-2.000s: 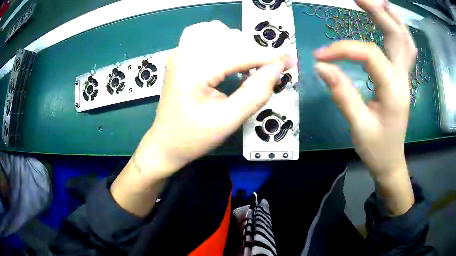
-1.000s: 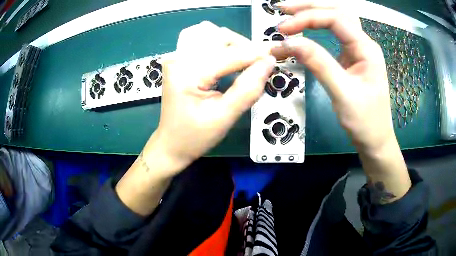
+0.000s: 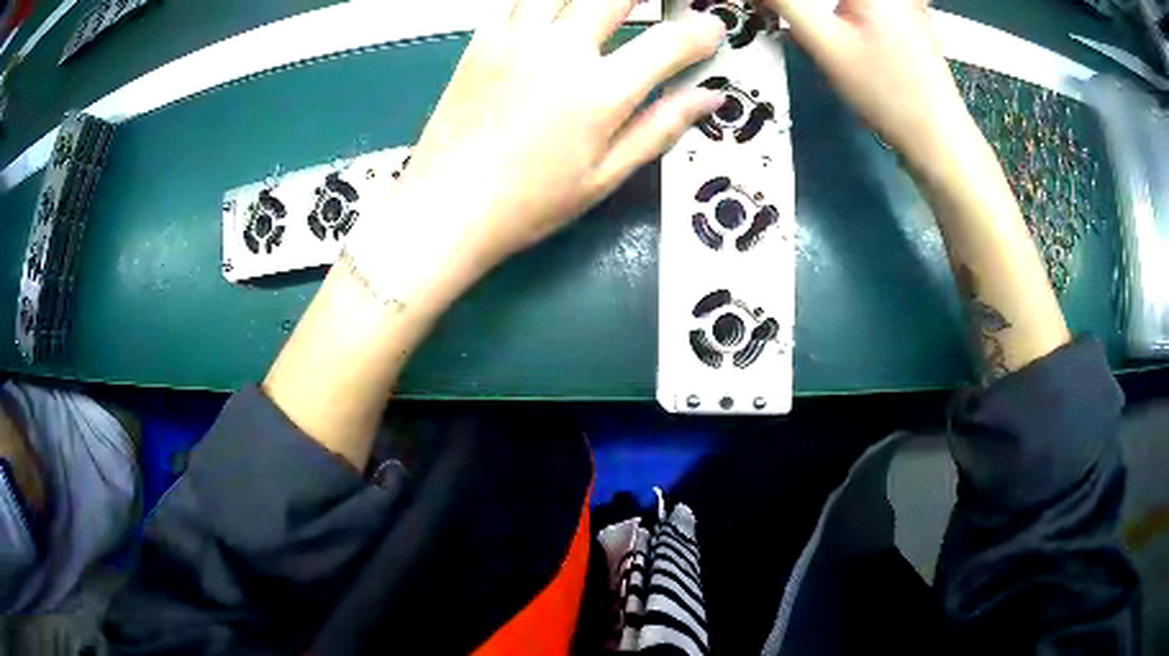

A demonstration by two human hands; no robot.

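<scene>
The four-hole metal panel (image 3: 726,269) lies lengthwise away from me, its near end at the bench edge. Its three nearer cutouts show whole; the far one is partly covered by fingers. My left hand (image 3: 551,128) is over its left side, thumb and a finger spread, fingertips by the two far cutouts. No ring shows in it. My right hand (image 3: 872,58) is at the panel's far end, cut off by the top edge; its fingertips touch near the far cutout, and whether they pinch a ring cannot be seen.
A second panel (image 3: 298,231) lies at the left, partly behind my left wrist. A panel stack (image 3: 58,237) stands at the far left. The loose pile of rings (image 3: 1045,167) lies right of my right forearm, with a clear plastic tray or bag (image 3: 1141,218) beyond it.
Both hands have moved away from me to the panel's far end. My left thumb and finger have spread apart. Both panels appear slightly further right in view.
</scene>
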